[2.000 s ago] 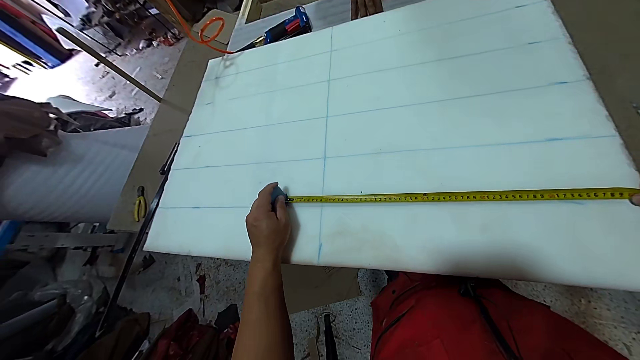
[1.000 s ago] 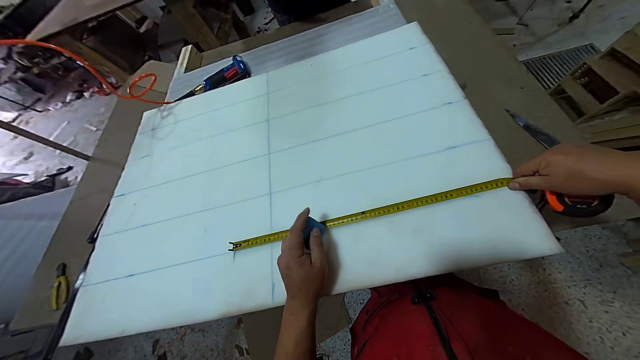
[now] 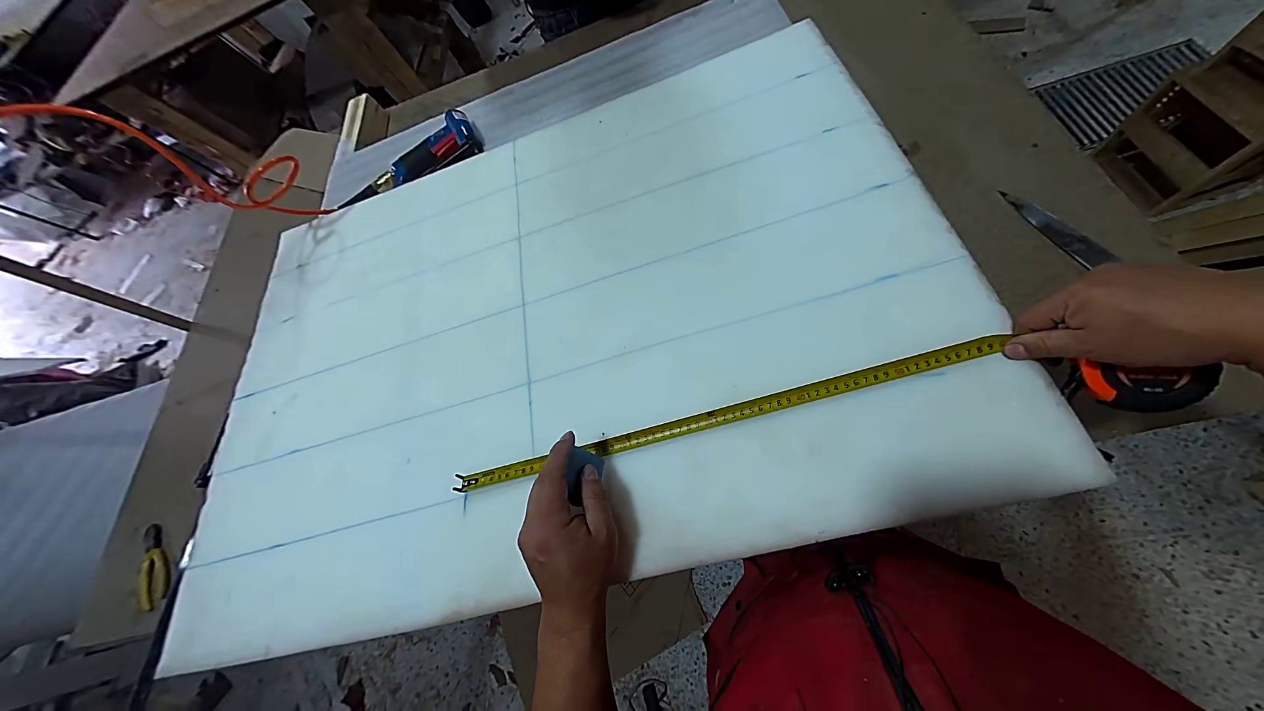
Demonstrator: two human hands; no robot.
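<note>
A white foam sheet marked with blue lines lies on the workbench. A yellow tape measure blade runs slantwise across its lower part, its hooked end near a short blue tick mark at the left. My left hand grips a small blue block, perhaps chalk, and rests against the blade. At the sheet's right edge, my right hand pinches the blade between thumb and fingers. The orange and black tape measure case hangs just below that hand.
A blue and black air tool with an orange hose lies beyond the sheet's far edge. A pointed knife blade lies right of the sheet, near my right hand. Yellow-handled pliers lie on the bench at left. Wooden frames stand at right.
The tape's hooked end, at my left fingers two seconds ago, now extends left of my left hand. My right hand and the case have come into fuller view as the view shifted right.
</note>
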